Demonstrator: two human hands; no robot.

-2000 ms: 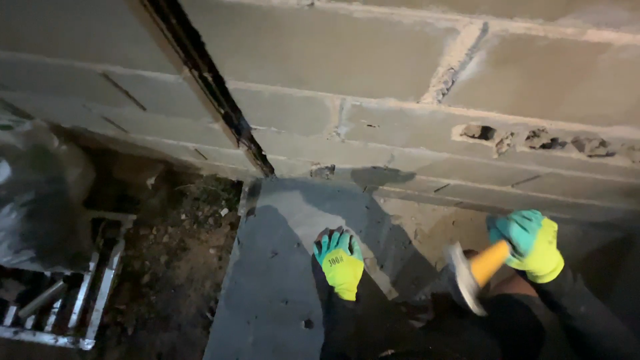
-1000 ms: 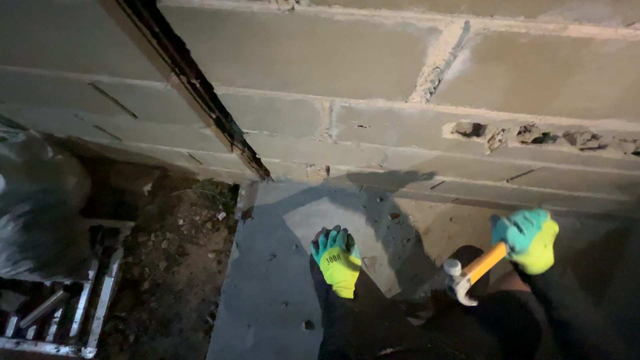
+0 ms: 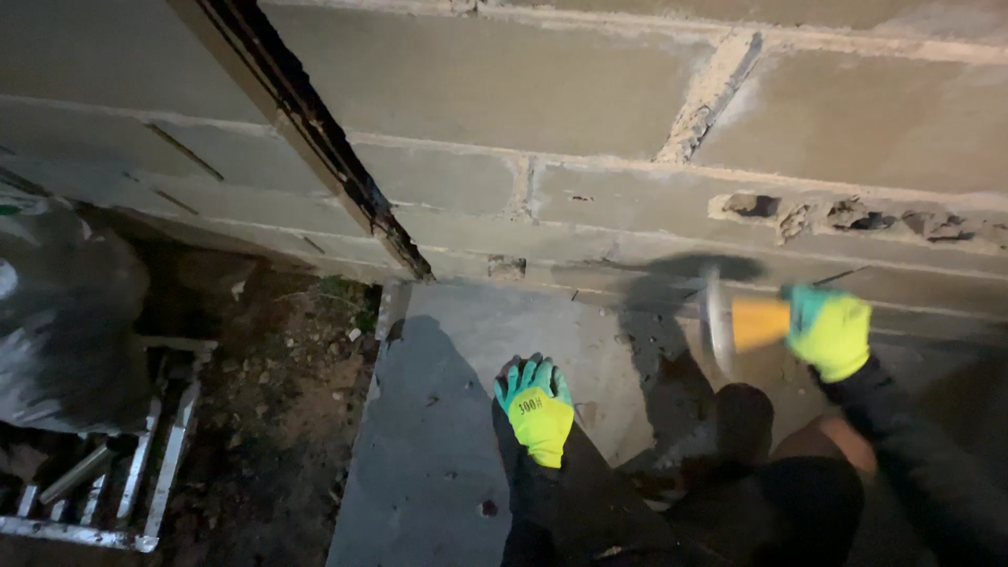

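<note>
My right hand [image 3: 829, 331], in a yellow and teal work glove, grips the orange handle of a claw hammer [image 3: 718, 321] at the right; the metal head is blurred and stands in front of the lower wall. My left hand [image 3: 537, 405], gloved the same way, rests on my knee at lower centre, its fingers extended toward the wall and no tool visible in it. Beyond both hands rises the concrete block wall [image 3: 488, 87], with mortar joints and a row of chipped holes [image 3: 862, 216] at the right. The hammer casts a shadow on the wall's foot.
A grey slab [image 3: 425, 472] lies under and left of my left hand, against the wall's foot. Stony soil [image 3: 291, 394] borders it. Far left, a filled plastic bag [image 3: 63, 315] sits by a metal frame [image 3: 177, 441]. A dark vertical gap [image 3: 339, 150] cuts through the wall.
The hammer has swung up toward the wall with my right hand, from lower down a second ago. My left hand has stayed on the knee.
</note>
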